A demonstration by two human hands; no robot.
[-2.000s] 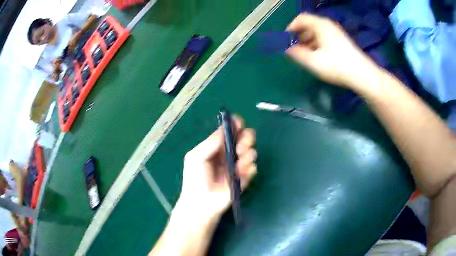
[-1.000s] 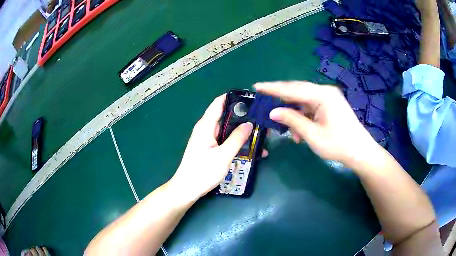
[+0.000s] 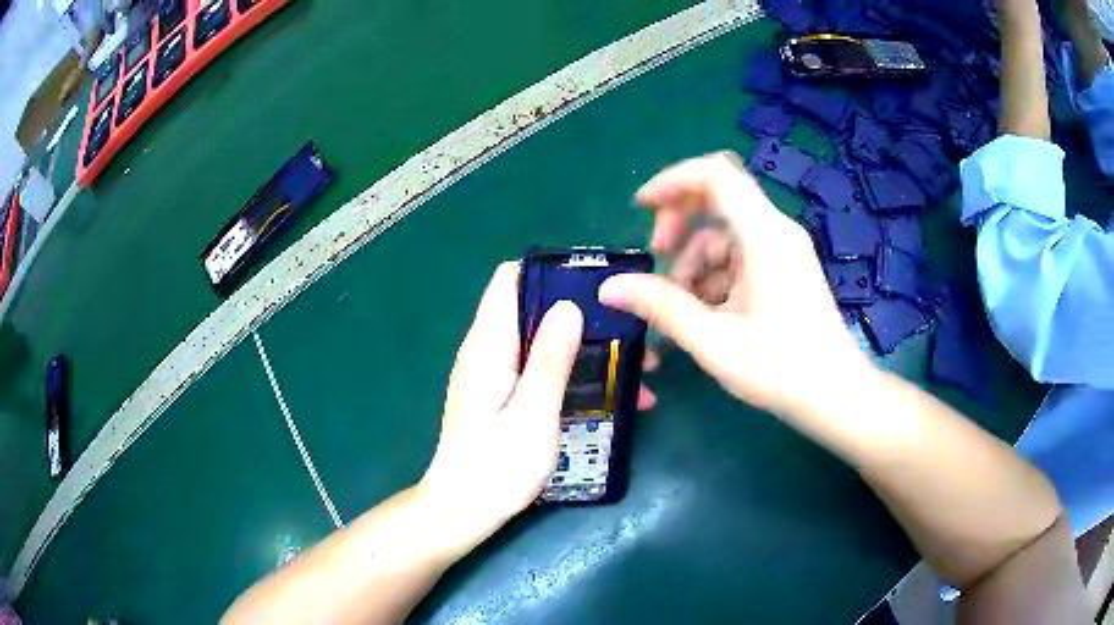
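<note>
My left hand [image 3: 507, 403] holds an open black phone body [image 3: 599, 397] upright in the view, with its thumb on the upper part. The dark blue cover [image 3: 593, 311] lies over the phone's upper end, and the round part is hidden. A yellow strip and the silver-white board show below it. My right hand [image 3: 745, 287] has its thumb tip at the cover's right side, with its fingers apart from the phone, slightly blurred. It holds nothing that I can see.
A loose pile of dark blue covers [image 3: 849, 226] lies right, with another open phone [image 3: 855, 56] on it. Two phones lie beyond the whitish strip [image 3: 403, 183], at left. A red-orange tray [image 3: 171, 79] stands upper left. Another person's blue sleeve [image 3: 1020, 244] is at right.
The blue cover has gone from my right fingers onto the phone's upper end. My right fingers have opened and lifted. The phones beyond the strip have shifted left and down in the view.
</note>
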